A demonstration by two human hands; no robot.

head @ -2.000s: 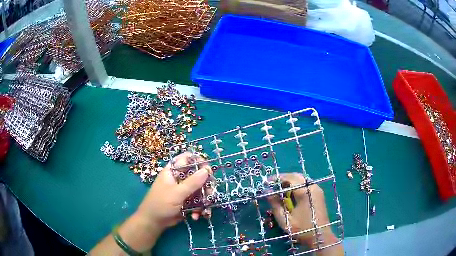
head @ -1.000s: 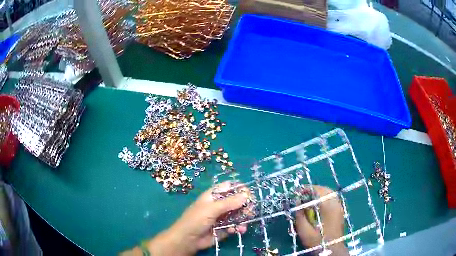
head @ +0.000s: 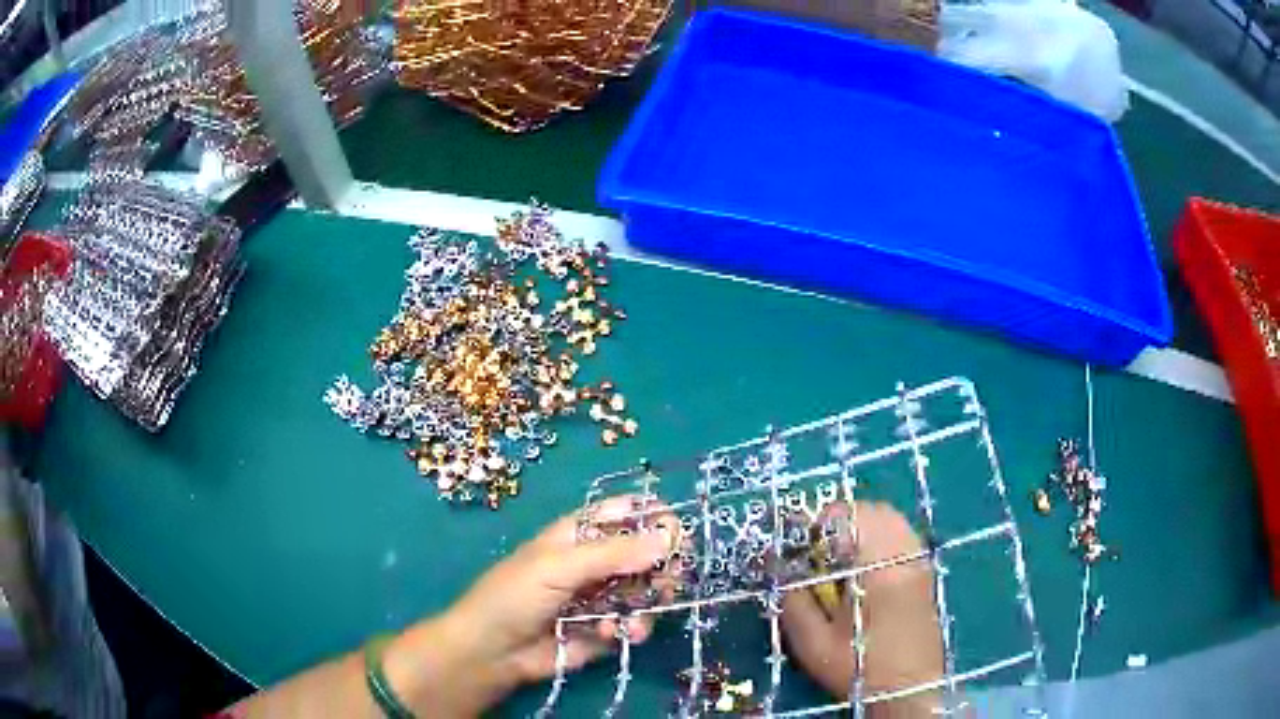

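A silver plated sprue frame point(head: 910, 433) is held tilted over the bench at lower centre. Small lobed plated parts point(head: 741, 523) sit in its left and middle cells; its right cells show only bars. My left hand point(head: 541, 597) grips the frame's left side, thumb on top. My right hand point(head: 859, 604) is behind the frame, closed on nippers point(head: 825, 596) whose yellow handle shows between the bars; their jaws are hidden. A mixed silver and copper-gold pile of loose parts point(head: 484, 351) lies left of the frame. A few loose parts point(head: 723, 688) show below it.
A large blue tray point(head: 898, 169) stands at the back. A red tray point(head: 1235, 316) is at far right, another red container point(head: 42, 379) at far left. Stacked silver frames point(head: 148, 302), copper-gold frames point(head: 527, 56), a metal post point(head: 288, 106) and a small side cluster point(head: 1081, 499) surround the work.
The view has shifted, so the trays and pile sit further right than at first. Both hands still hold the frame and nippers; the frame's tilt and height have changed slightly.
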